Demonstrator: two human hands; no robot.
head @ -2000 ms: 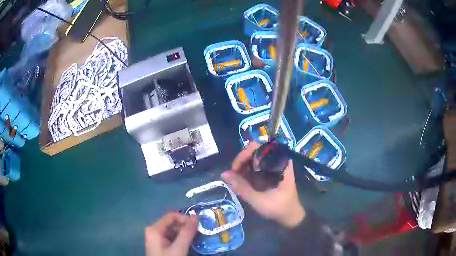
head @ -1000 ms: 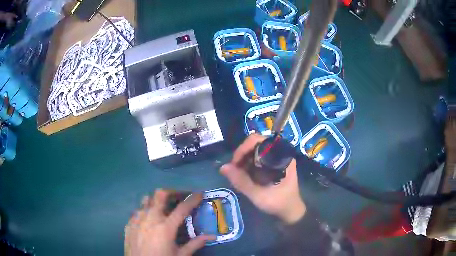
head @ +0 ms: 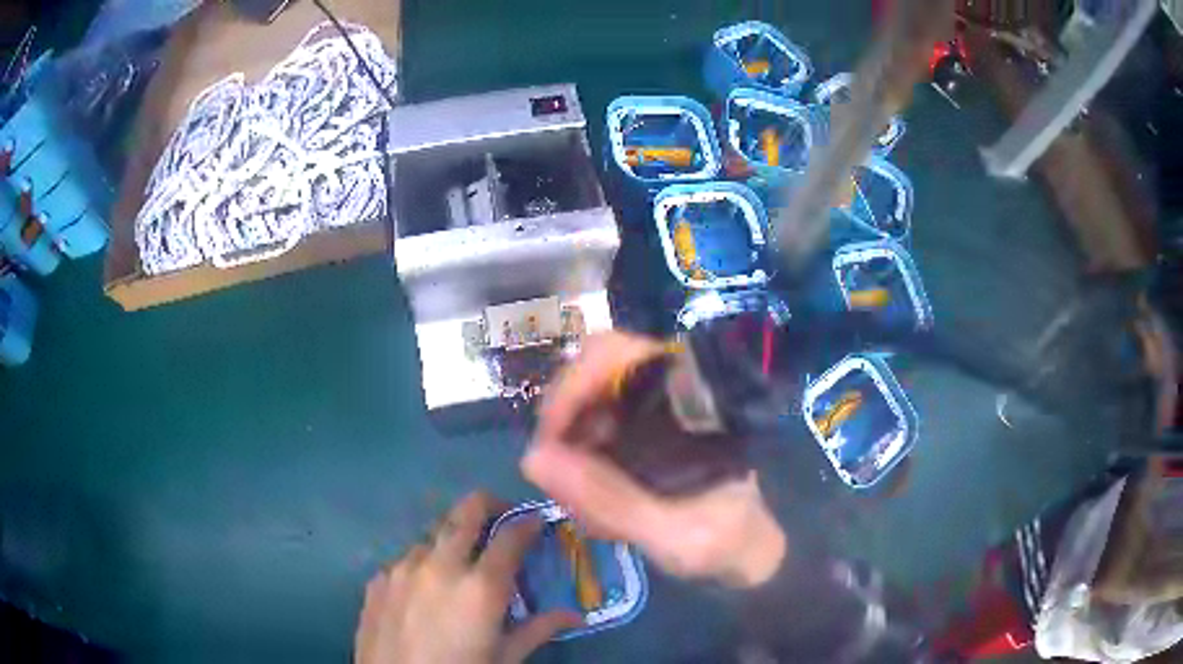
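Observation:
A blue housing (head: 551, 571) with a white frame in its rim and a yellow-orange part inside stands on the bench at the bottom centre. My left hand (head: 448, 590) grips its left side, thumb at the lower rim and fingers at the upper rim. My right hand (head: 649, 480) is closed around the dark electric screwdriver (head: 694, 409), which is blurred. The screwdriver's tip is hidden; the tool is close to the front of the silver-grey screw feeder (head: 513, 272), beside its pick-up block.
A carton tray (head: 260, 285) of white frames (head: 266, 162) lies at the upper left. Several framed blue housings (head: 711, 236) stand right of the feeder. More blue housings (head: 59, 162) are at far left. A blurred bar (head: 850, 143) and dark cable (head: 960, 350) cross the right.
The white frame, first loose over the housing, now sits in its rim. My left hand has taken hold of the housing. My right hand has moved the screwdriver left, towards the feeder front.

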